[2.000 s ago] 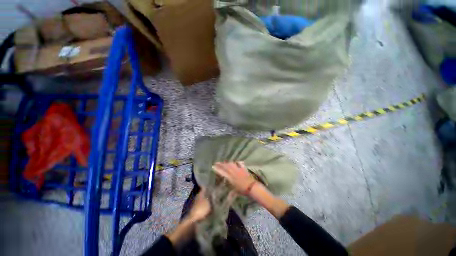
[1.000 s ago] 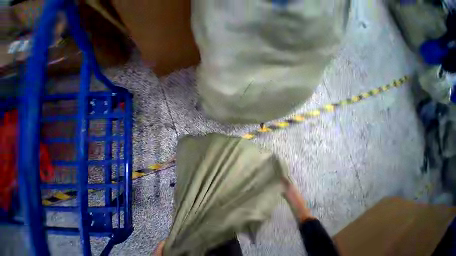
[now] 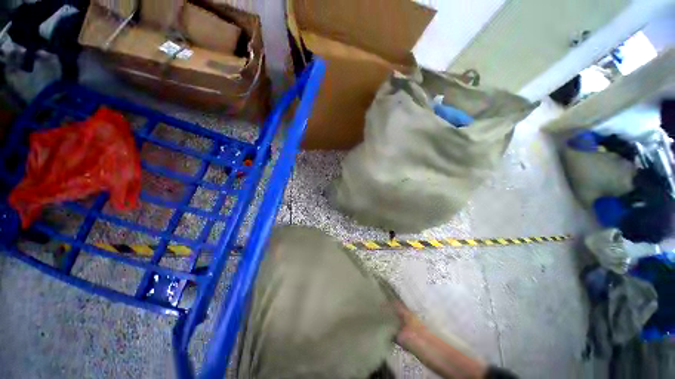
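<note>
A khaki woven sack [image 3: 318, 307] hangs bunched in front of me at the bottom centre. My right hand [image 3: 409, 326] is at the sack's right edge, blurred, with its fingers hidden behind or in the cloth. My left hand is not in view. A large open khaki sack [image 3: 425, 159] stands on the floor beyond, slumped, with blue cloth [image 3: 452, 114] showing in its mouth.
A blue trolley [image 3: 174, 215] with an upright handle holds a red bag [image 3: 85, 163] at the left. Cardboard boxes [image 3: 174, 59] stand behind. Yellow-and-black tape [image 3: 459, 242] crosses the floor. Sacks and dark cloth [image 3: 618, 296] lie at the right.
My view has tilted up and shifted left, showing more trolley, boxes and wall. The sack in front was gathered between both hands, then spread wider. My left hand has left the view.
</note>
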